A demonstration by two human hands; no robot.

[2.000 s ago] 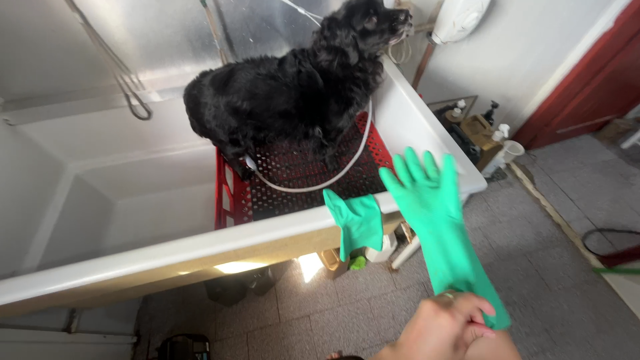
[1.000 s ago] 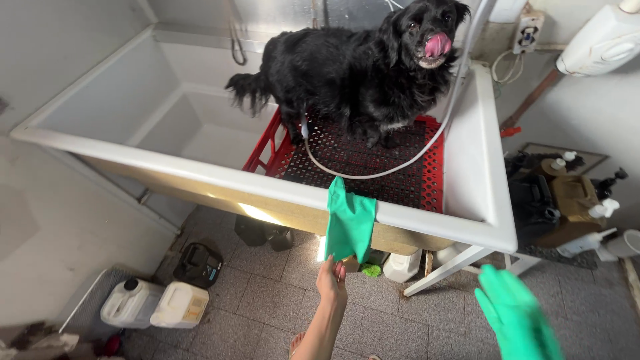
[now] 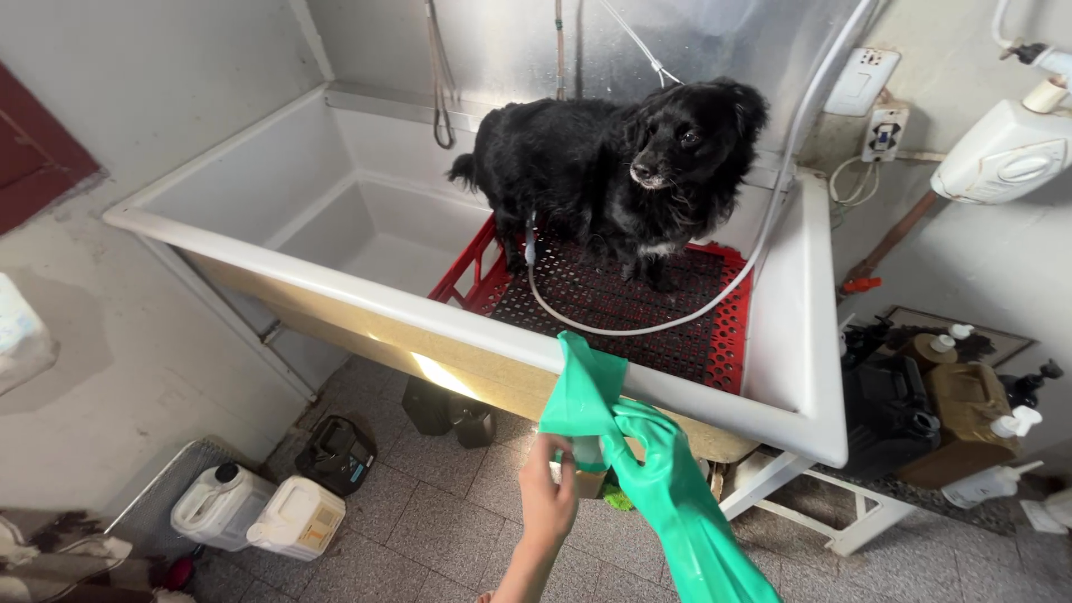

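Note:
A green rubber glove point(image 3: 584, 389) hangs over the front rim of a white bathing tub point(image 3: 335, 276). My bare left hand point(image 3: 548, 494) pinches the edge of its cuff from below. My right hand point(image 3: 657, 452), inside a matching green glove, grips the other side of the cuff, which gapes a little between the hands. Behind the rim a black dog point(image 3: 603, 167) stands on a red and black perforated plastic platform point(image 3: 645, 293), its head turned to one side. A pale shower hose point(image 3: 662, 328) curves across the platform in front of the dog.
Pump bottles and jugs point(image 3: 955, 410) crowd a stand at right, below a white electric shower unit point(image 3: 1009, 155) and a wall socket point(image 3: 885, 132). On the tiled floor at left are white canisters point(image 3: 297, 515) and a black jug point(image 3: 335, 455). Cords point(image 3: 440, 84) hang behind the tub.
Two seconds ago my bare left hand was at the right glove's cuff; now it holds the hanging glove's cuff. My gloved right hand has come in to that glove. The dog's head has turned.

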